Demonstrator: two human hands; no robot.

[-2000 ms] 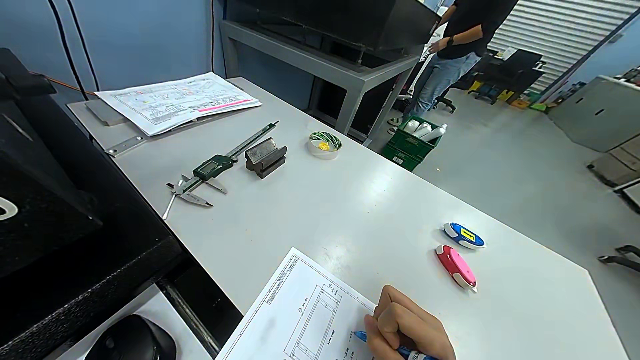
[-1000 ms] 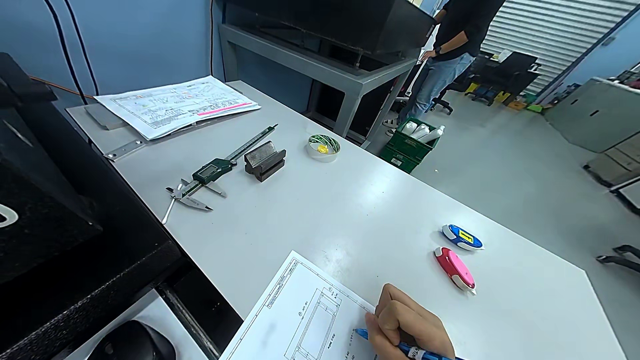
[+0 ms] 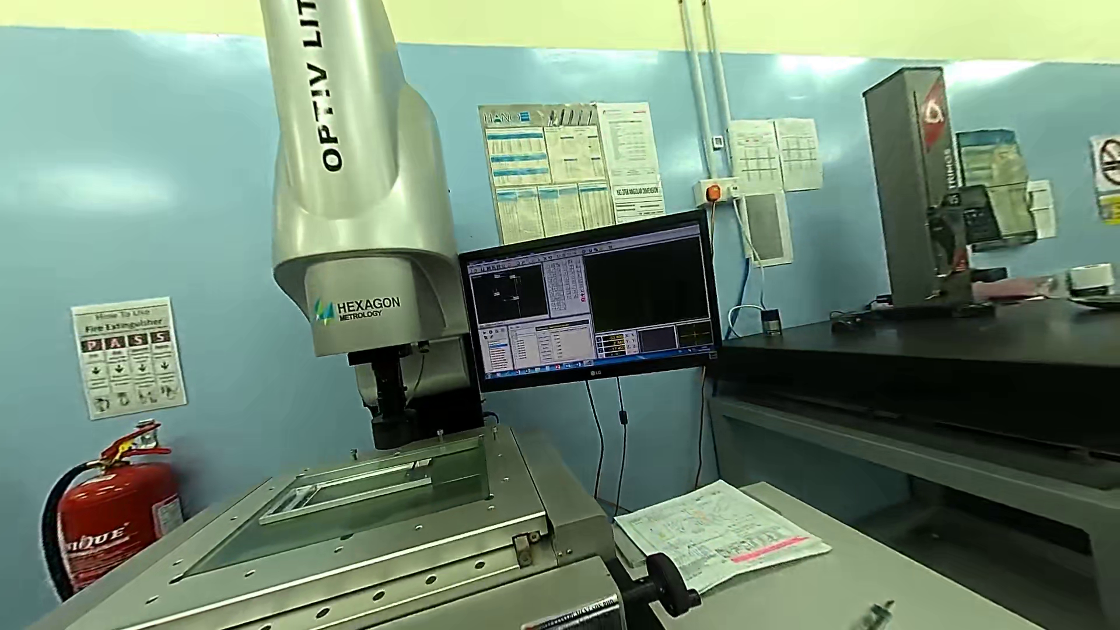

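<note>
Neither of my hands shows in the head view now. A Hexagon optical measuring machine (image 3: 363,201) stands at the left, its lens (image 3: 391,398) hanging above the stage. On the stage glass (image 3: 437,481) lies a rectangular metal frame (image 3: 350,492). A black hand knob (image 3: 669,584) sticks out from the stage's right side. Behind the machine, a monitor (image 3: 595,302) displays measuring software. A stack of marked drawing sheets (image 3: 717,534) rests on the table to the right. The tip of the caliper (image 3: 875,615) shows at the bottom edge.
A red fire extinguisher (image 3: 118,516) stands by the wall at the far left. At the right, a dark surface plate (image 3: 927,359) on a grey steel stand (image 3: 927,455) carries a tall height gauge (image 3: 919,192). Cables hang below the monitor.
The view has swung up from the table to the measuring machine and wall. My writing hand with the blue pen, the drawing under it and the red and blue correction-tape-like items have left view.
</note>
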